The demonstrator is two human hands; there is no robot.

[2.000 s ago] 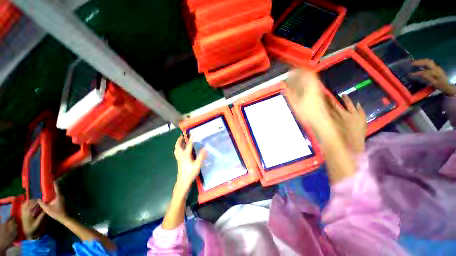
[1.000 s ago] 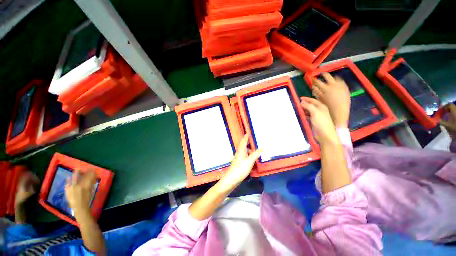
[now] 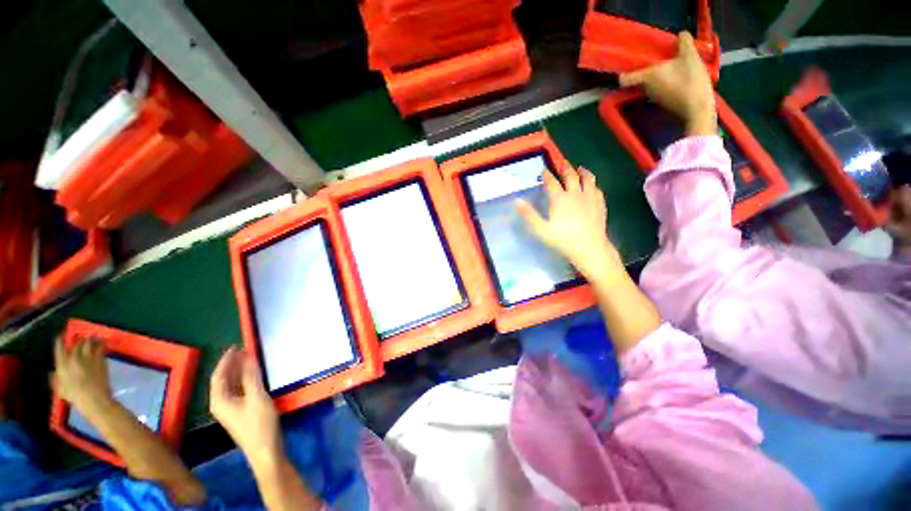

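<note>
Three tablets in orange-red frames lie side by side in front of me. The left tablet (image 3: 302,304) has a pale grey screen, the middle tablet (image 3: 403,257) a plain white one. The right tablet (image 3: 509,235) shows a grey screen with a whiter band at its top. My right hand (image 3: 574,225) is spread over the right tablet's screen, fingers apart, holding nothing. My left hand (image 3: 245,404) is at the lower left edge of the left tablet's frame, fingers bent; whether it grips the frame is unclear.
Orange-red frames are stacked (image 3: 445,60) behind the rail, with another stack (image 3: 150,165) at left under a white-bordered tablet. A grey upright (image 3: 215,90) slants between them. The right neighbour's hand (image 3: 684,85) touches a far frame; the left neighbour's hand (image 3: 85,379) is over another tablet.
A third tablet now lies at the row's left end. My left hand has moved left from between the two tablets; my right hand has moved onto the right screen. The right neighbour's hand has reached farther back.
</note>
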